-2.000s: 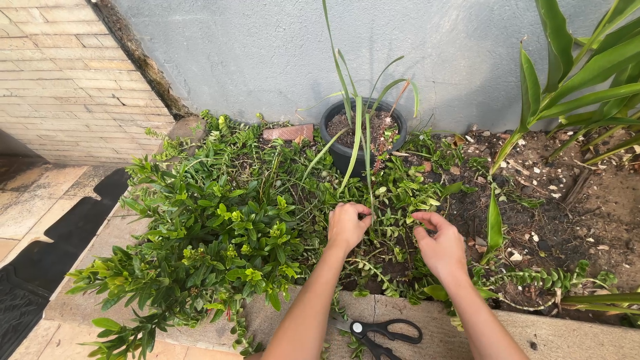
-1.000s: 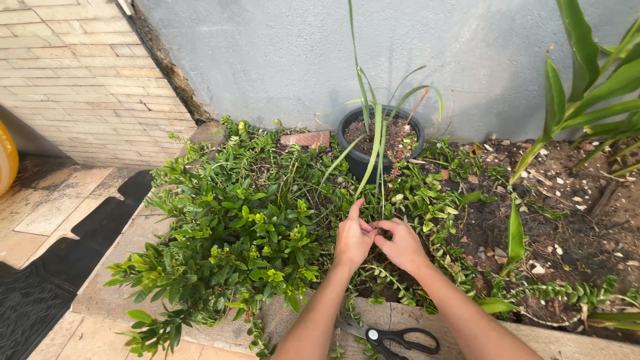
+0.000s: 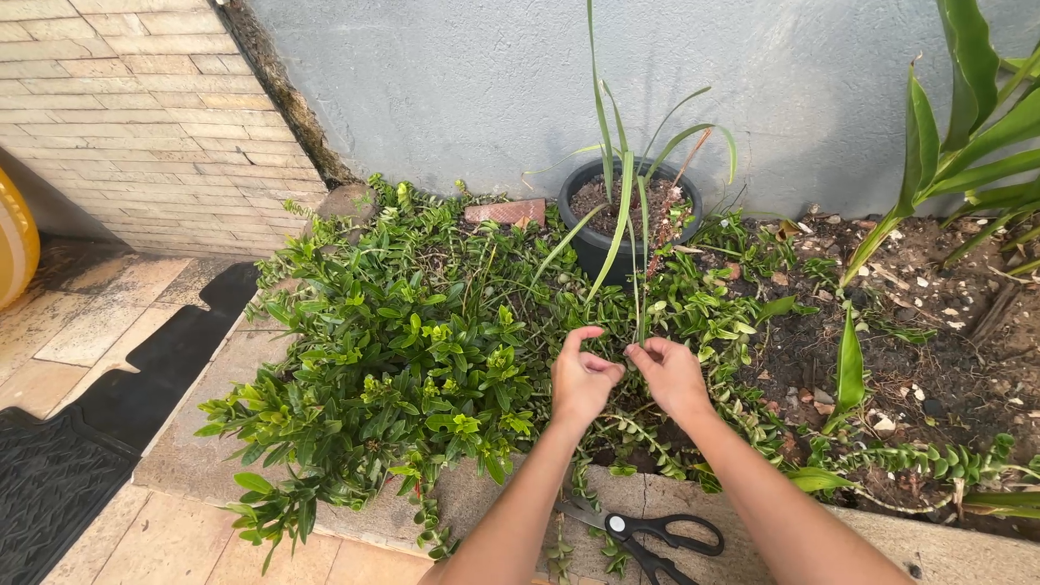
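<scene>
My right hand (image 3: pixel 668 375) pinches the tip of a long, narrow leaf (image 3: pixel 640 284) that hangs down from the plant in the black plastic pot (image 3: pixel 617 244). Close at its left is my left hand (image 3: pixel 583 378), index finger raised and curled apart from the others; whether anything thin lies in its other fingers cannot be told. Both hands are over the trailing green ground cover (image 3: pixel 715 325), in front of the pot. Black-handled scissors (image 3: pixel 650 530) lie on the stone edging below the hands, their blades partly under stems.
A leafy bush (image 3: pixel 390 382) spills over the stone edging (image 3: pixel 934 540) at the left. Behind the bed rises a grey wall (image 3: pixel 455 97), with a brick piece (image 3: pixel 505 213) near its foot. Broad-leaved plants (image 3: pixel 934 162) stand at the right. A black mat (image 3: pixel 57 479) lies at the lower left.
My hands were apart two seconds ago, then came together below the pot. Since one second ago they have parted slightly, and my left index finger has curled. The view has shifted.
</scene>
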